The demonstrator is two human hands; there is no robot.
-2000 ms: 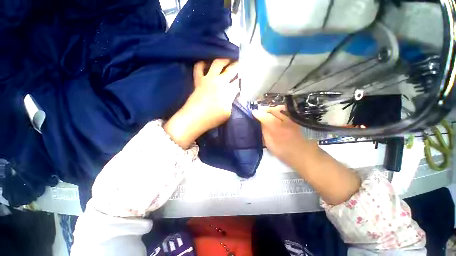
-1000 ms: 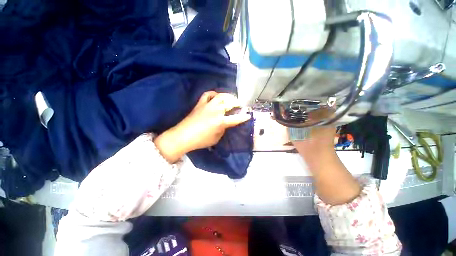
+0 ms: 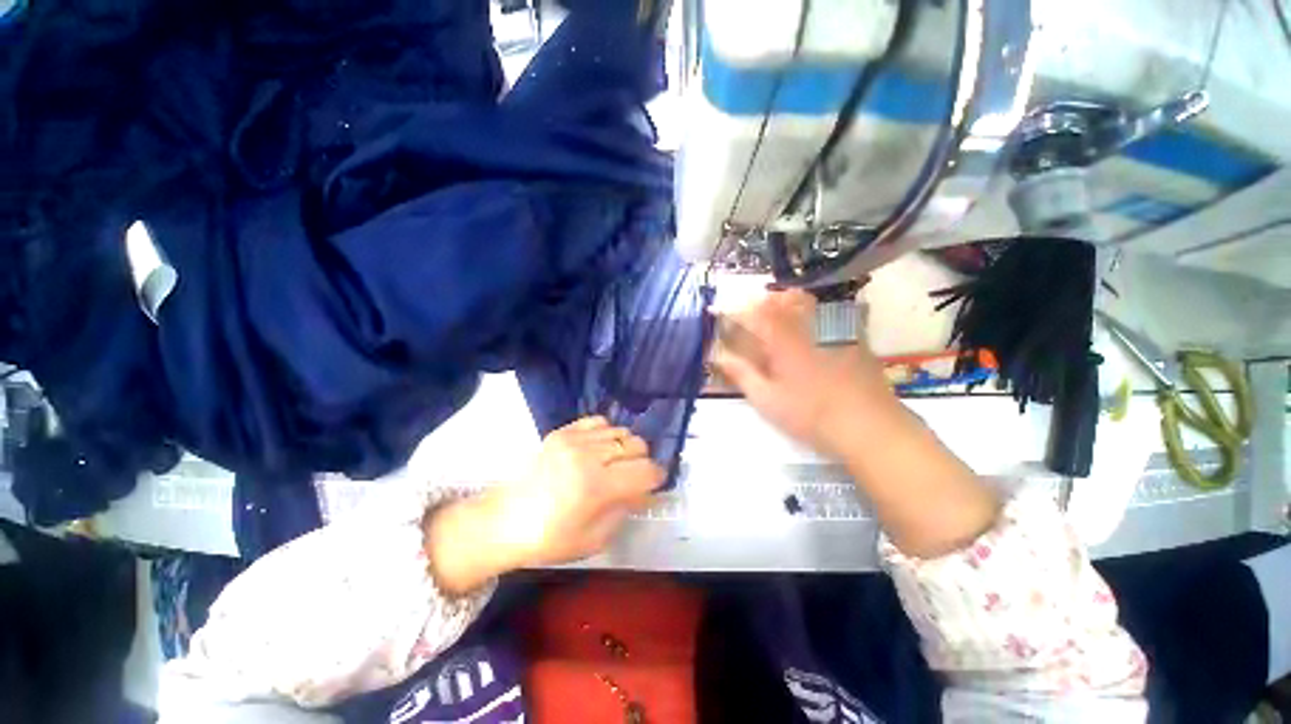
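Note:
The navy garment lies heaped on the left and centre, with a white label on it. A narrower part of it runs under the machine head beside the presser foot. My left hand pinches the near end of that part, close to the table's front edge. My right hand is slightly blurred, just right of the cloth edge below the presser foot; whether its fingertips touch the cloth is hard to tell.
The white and blue sewing machine fills the upper right. Orange-red and blue snips and a black fringed bundle lie right of my right hand. Yellow-green handled scissors lie far right. A ruler strip runs along the front edge.
My left hand has moved down from near the presser foot to the cloth's near end. My right hand went right under the machine head, then came back left towards the cloth edge.

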